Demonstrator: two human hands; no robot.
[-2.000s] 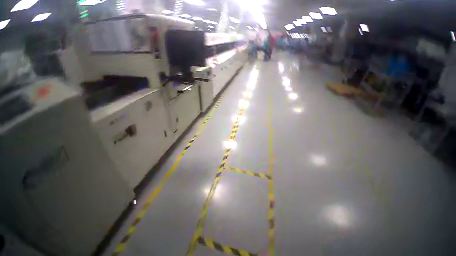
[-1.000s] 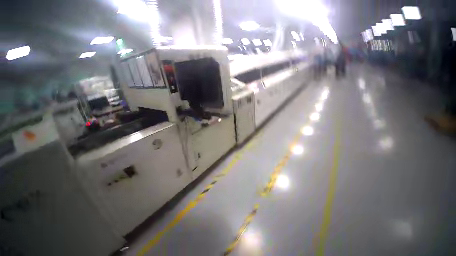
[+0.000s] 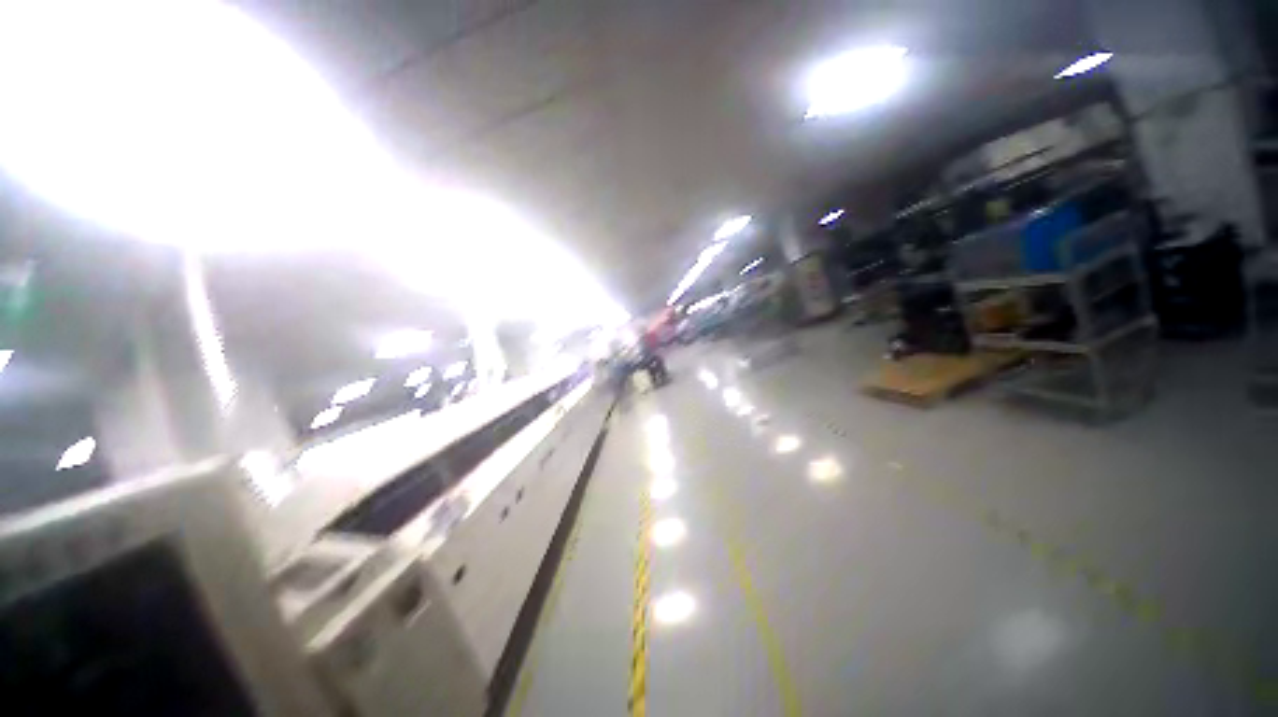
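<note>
No hand is in the picture. Nearest in front of me, at the lower left, is a white machine housing (image 3: 231, 602) with a dark panel (image 3: 119, 644), cut off by the picture's edge. Behind it a long white machine line (image 3: 491, 560) with a dark slot along its side runs away into the distance. The view is tilted and partly blurred, so small details cannot be told.
Yellow-black tape (image 3: 641, 616) runs along the shiny floor (image 3: 869, 616). At the right stand a metal rack (image 3: 1086, 329) with a blue box (image 3: 1051, 235) and a low wooden pallet (image 3: 925, 376). Blurred people (image 3: 652, 357) are far ahead. Bright ceiling lights glare at the upper left.
The view has moved forward along the line and tilted. The near machine with papers and a dark screen has slid left and mostly out of view. The rack and pallet now show at the right.
</note>
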